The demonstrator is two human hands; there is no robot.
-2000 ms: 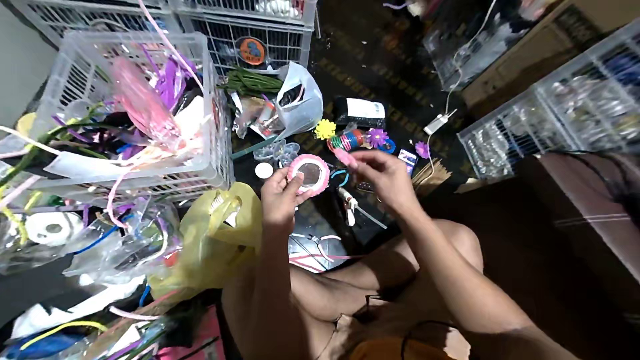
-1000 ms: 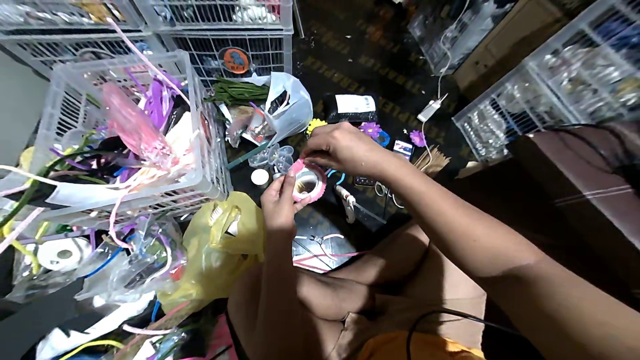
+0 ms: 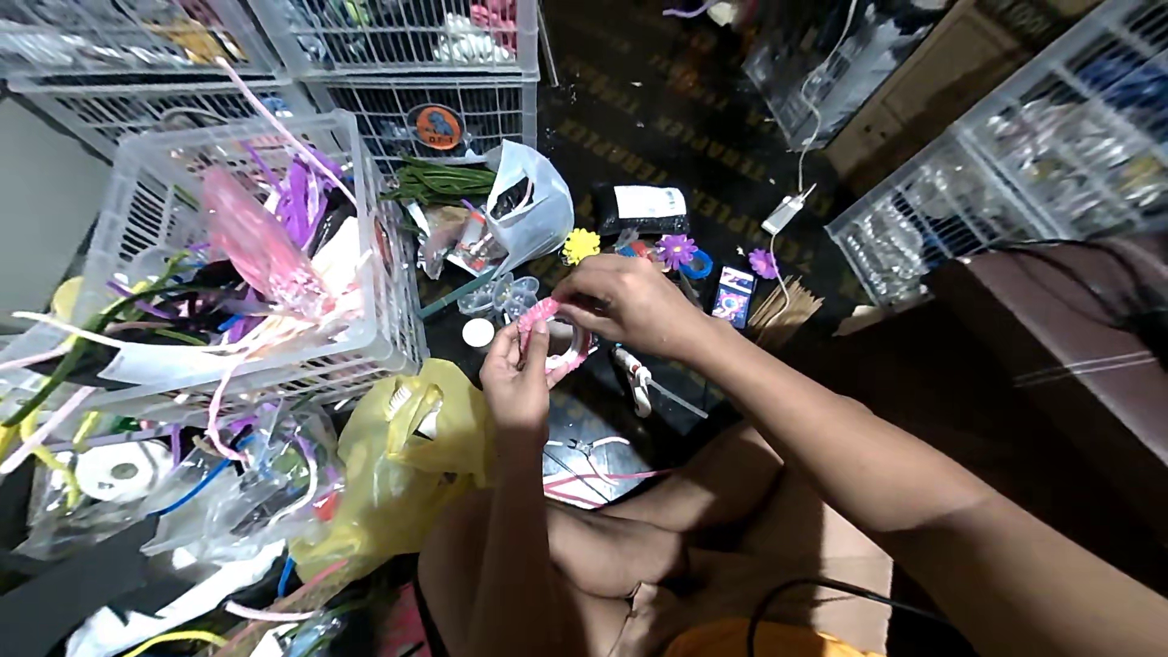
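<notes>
A ring with a ruffled pink rim and a pale inner band is held tilted at the centre of the head view. My left hand grips its left side, the thumb on the rim. From the upper right my right hand reaches over it, fingertips pinched at the pink edging; whether they hold a loose piece is hidden. A white glue gun lies on the floor to the right below the hands. Beyond them are a yellow pompom-like flower, a purple flower and a phone with a lit screen.
On the left stands a clear plastic crate heaped with coloured pipe cleaners, a yellow plastic bag in front. A white power adapter and its cable lie at the back right, near more baskets. A round white lid lies beside my left hand.
My right hand held a small pink piece apart from the ring two seconds ago; it has moved left onto the rim. The ring has been tilted in my left hand.
</notes>
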